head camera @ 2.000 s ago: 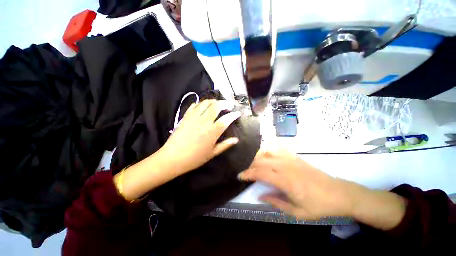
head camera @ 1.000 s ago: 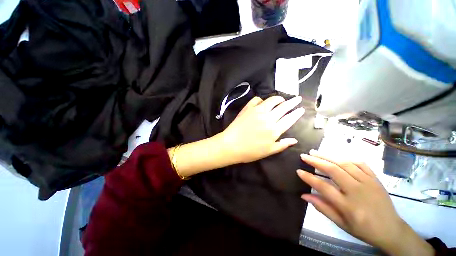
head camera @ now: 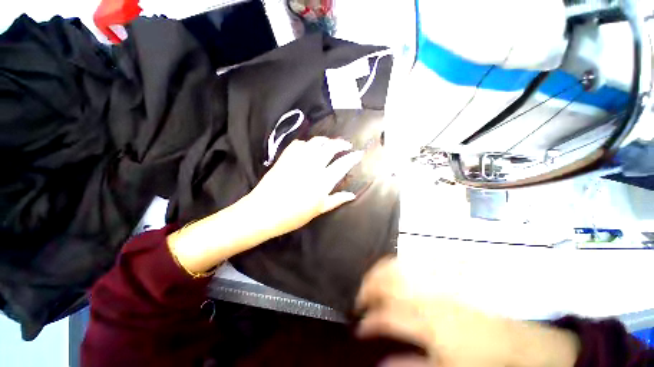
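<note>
The dark garment piece [head camera: 337, 244] lies on the white table beside the sewing machine head [head camera: 487, 79], its right part at the lit spot under the head. A thin white loop [head camera: 285, 132] lies on the cloth. My left hand [head camera: 301, 183] rests flat on the garment left of the lit spot, fingers spread and pointing right. My right hand [head camera: 423, 315] is blurred at the cloth's lower right edge near the table front; whether its fingers pinch the cloth cannot be told. The needle is not clearly visible.
A large dark garment heap [head camera: 72, 158] covers the left. Behind are a black phone [head camera: 233, 32], a red object [head camera: 115, 16] and a patterned bottle [head camera: 313, 14]. Green-blue snips [head camera: 599, 235] lie at the right. A ruled tape [head camera: 276, 299] runs along the table's front edge.
The view has shifted between frames. My right hand has moved down and left to the cloth's lower edge. My left hand stays flat on the cloth.
</note>
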